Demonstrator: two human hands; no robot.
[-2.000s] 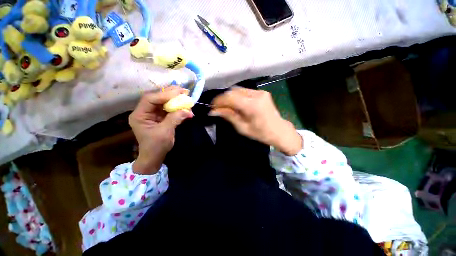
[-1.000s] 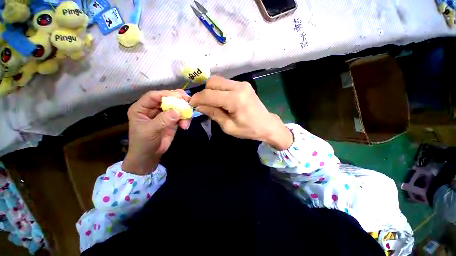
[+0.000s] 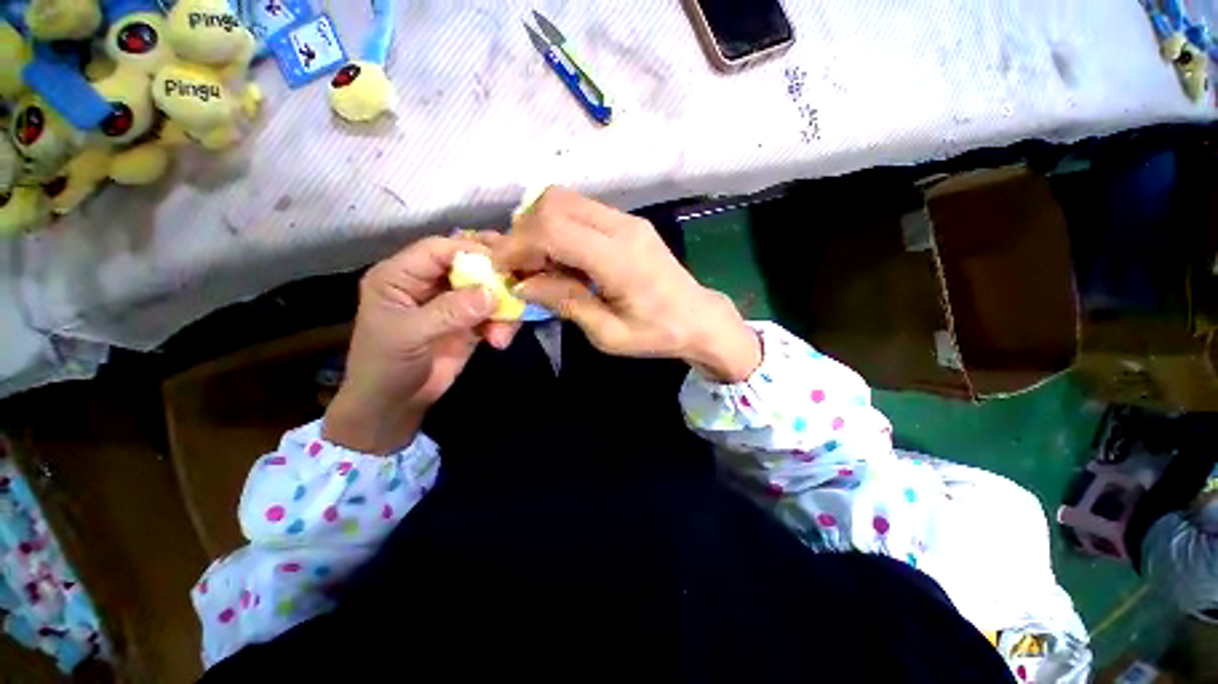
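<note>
My left hand (image 3: 414, 314) pinches a small yellow plush ball end (image 3: 482, 279) between thumb and fingers, with a white patch on its upper side. My right hand (image 3: 608, 274) is against the piece, its fingertips bent at the ball's right side; whether they hold a needle cannot be seen. A bit of the light blue plush band (image 3: 537, 313) shows below the right fingers. Another yellow end (image 3: 529, 203) shows behind the right hand, mostly hidden. The piece is held just off the table edge, over dark clothing.
A heap of yellow and blue plush (image 3: 134, 94) lies at the left on the pale cloth table (image 3: 401, 167). One ball end (image 3: 361, 91), blue-handled snips (image 3: 572, 70) and a smartphone (image 3: 741, 27) lie farther back. An open brown box (image 3: 1002, 281) is under the table at right.
My right hand was drawn out to the right with a thread line, then came in to the ball and remains there. The band's loop and second yellow end have become mostly hidden behind my right hand.
</note>
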